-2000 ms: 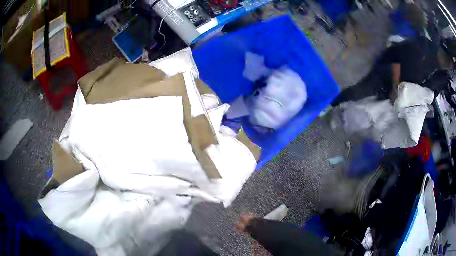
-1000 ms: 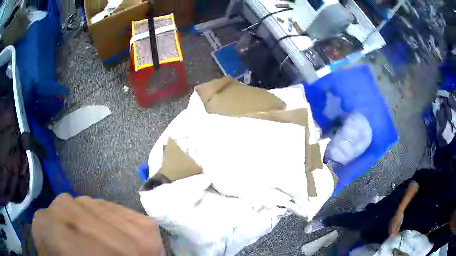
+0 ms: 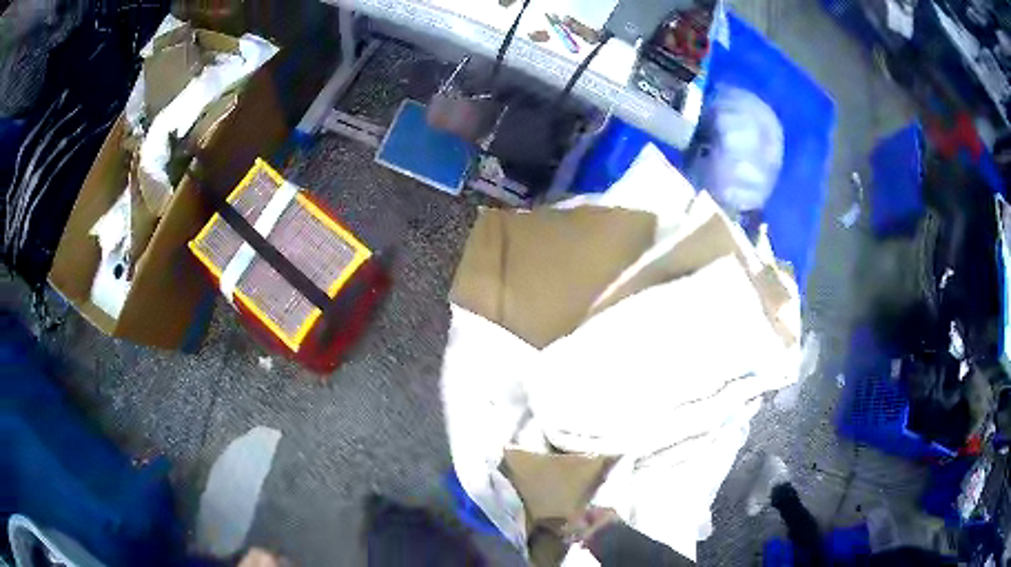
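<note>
A large heap of white-and-tan garment pieces [image 3: 654, 366] lies right of centre, white side mostly up, with tan fabric at its top, right edge and bottom. My right hand [image 3: 588, 523] is small and blurred at the heap's bottom edge, against a tan part, with a dark sleeve beside it. Its fingers are not clear enough to show a grip. Only a blurred skin-coloured sliver, seemingly my left hand [image 3: 261, 557], shows at the bottom edge, away from the heap; its fingers are cut off.
A blue sheet or crate [image 3: 804, 144] holds a pale bundle behind the heap. A white machine table [image 3: 443, 28] stands at the top, a blue pedal [image 3: 427, 146] below it. A red-and-yellow box [image 3: 283, 255] and open carton [image 3: 166, 266] stand left. A white scrap [image 3: 238, 487] lies on the floor.
The view has swung left, bringing the carton fully into view. The large hand at bottom left has dropped almost out of the picture. The heap's top tan part looks more spread out.
</note>
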